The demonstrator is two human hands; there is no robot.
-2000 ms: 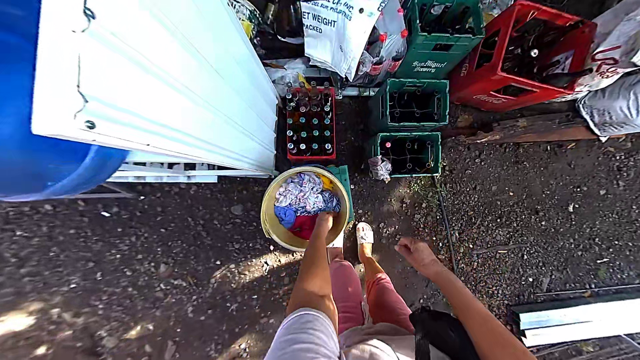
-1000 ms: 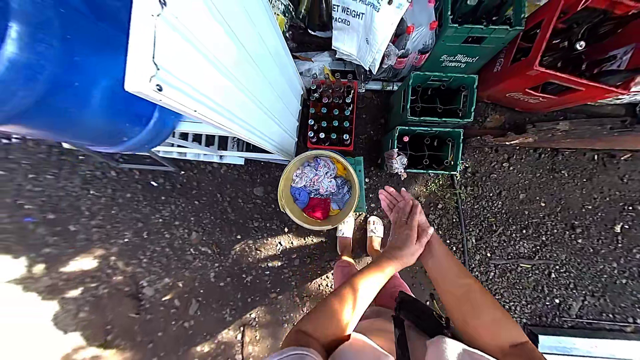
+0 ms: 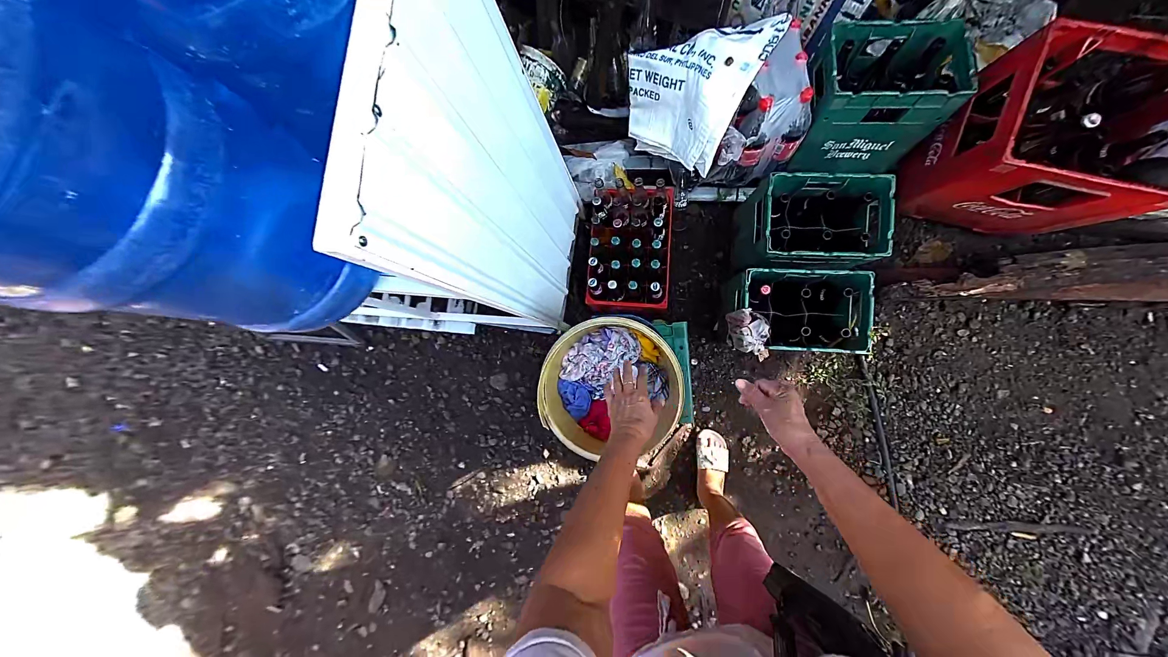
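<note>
My left hand (image 3: 631,406) is over the yellowish plastic bucket (image 3: 545,401), fingers apart, with nothing seen in it; whether it touches the cloth below cannot be told. The bucket holds a patterned cloth (image 3: 598,354), a blue cloth (image 3: 574,399), a red cloth (image 3: 596,422) and a yellow cloth (image 3: 648,349). It stands at the edge of a green plastic piece (image 3: 686,365). My right hand (image 3: 774,403) hangs above the ground to the right of the bucket, its fingers partly curled and nothing visible in it.
A red crate of bottles (image 3: 630,306) stands beyond the bucket. Green crates (image 3: 809,347) and a large red crate (image 3: 1004,205) are at the right, with a wooden log (image 3: 1058,276) alongside. A white metal panel (image 3: 456,155) and blue drum (image 3: 173,164) stand left. A black hose (image 3: 878,429) crosses the gravel.
Two seconds ago my left hand was in the bucket; one second ago both hands were together to its right. Now they are apart, the left back over the bucket.
</note>
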